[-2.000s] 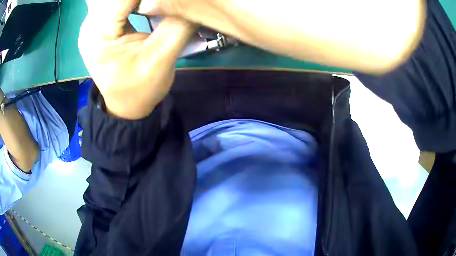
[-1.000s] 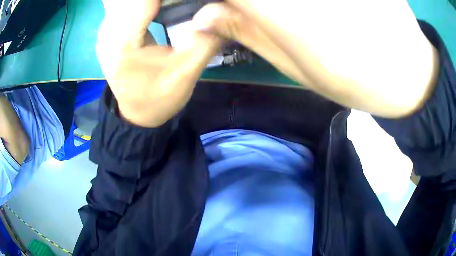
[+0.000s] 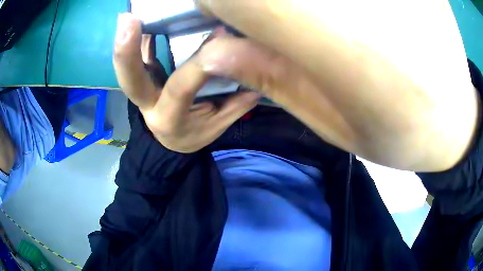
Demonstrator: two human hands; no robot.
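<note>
A white-grey box with a dark band, which looks like the screw feeder (image 3: pixel 182 48), is at the top centre, partly cut off by the picture's top edge. My left hand (image 3: pixel 177 106) grips it from the left and below, with fingers up its left side and the thumb under its near edge. My right hand (image 3: pixel 238 61) lies across the feeder from the right, blurred and partly hidden by its own forearm. Its fingertips are hidden, so I cannot tell whether it holds anything. The feeder's front details are hidden by the hands.
The green bench mat (image 3: pixel 87 50) spans the top, with a thin black cable (image 3: pixel 51 47) across it and a dark object (image 3: pixel 21 21) at the far upper left. A blue stool (image 3: pixel 79 124) stands below the bench at left, beside a person in light blue (image 3: pixel 32 132).
Both hands and the feeder have moved lower and nearer to my body. The feeder looks more tilted, and the silver metal parts seen before are now hidden. More of the blue stool shows.
</note>
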